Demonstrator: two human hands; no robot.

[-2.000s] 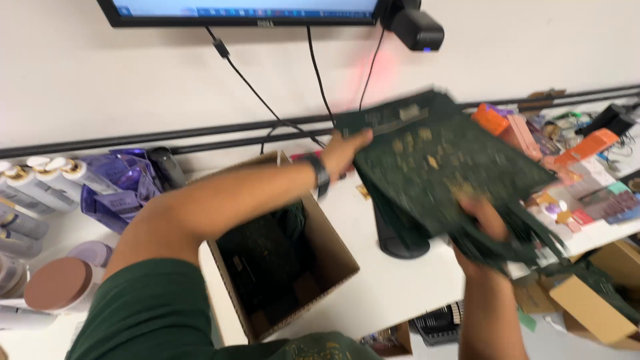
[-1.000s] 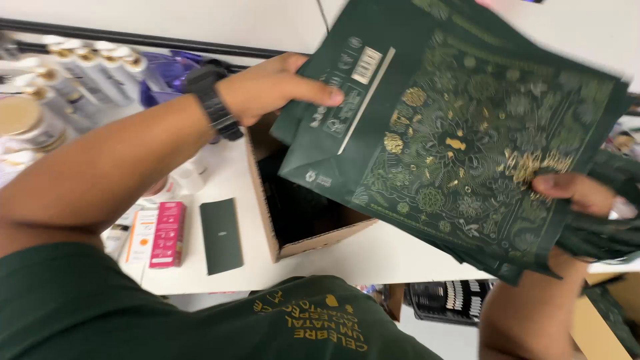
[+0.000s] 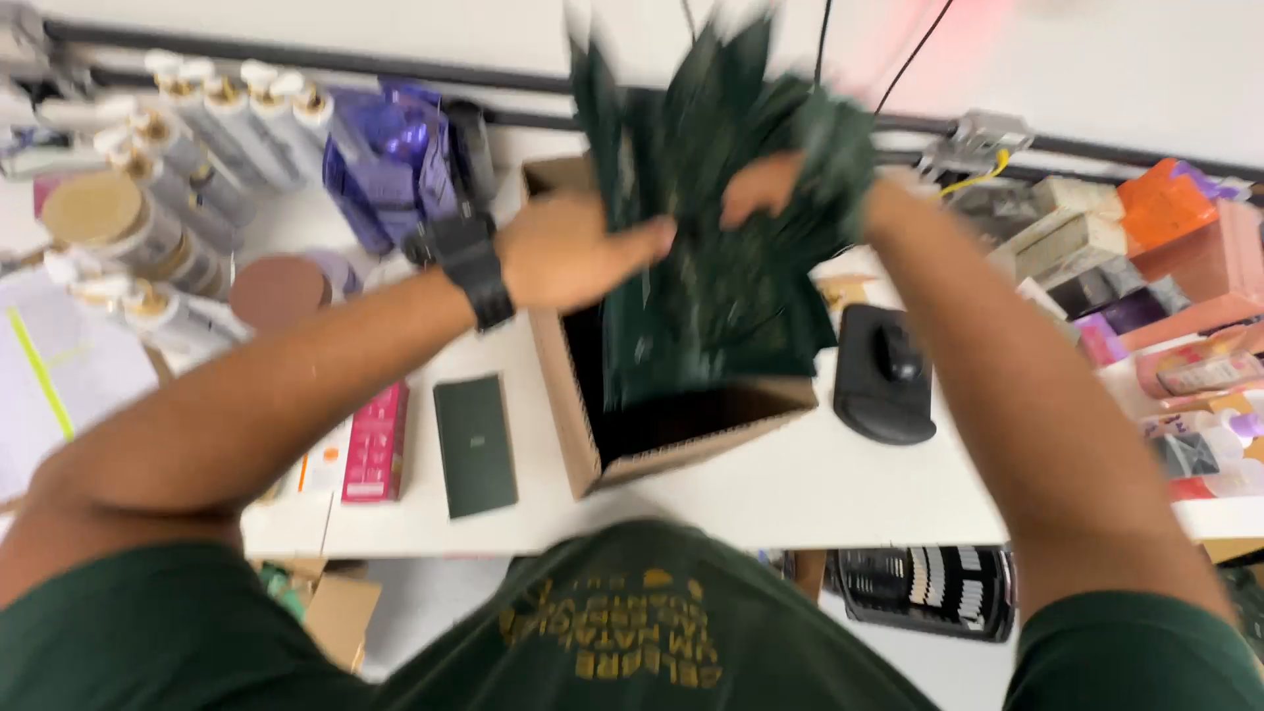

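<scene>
Several dark green printed bags (image 3: 711, 306) are bunched over an open cardboard box (image 3: 563, 395), their lower ends inside its opening. My left hand (image 3: 568, 247), with a black watch (image 3: 469, 262) on the wrist, grips the stack at its left edge, thumb across the front. My right hand (image 3: 765, 188) is at the upper right of the stack, blurred, its fingers partly hidden in the green material; more green material hangs around that wrist. A dark green card or booklet (image 3: 475, 446) lies left of the box.
A pink box (image 3: 376, 444), pump bottles (image 3: 237, 118), jars (image 3: 94, 209) and purple pouches (image 3: 395, 158) stand on the left. A computer mouse (image 3: 898, 351) rests on a black pad (image 3: 869, 405) right of the box. Assorted packages (image 3: 1076, 237) fill the right; a black tray (image 3: 923, 591) sits below the desk edge.
The green bags, held up to the right of the box earlier, are now over its opening, with both hands moved there. The view has shifted.
</scene>
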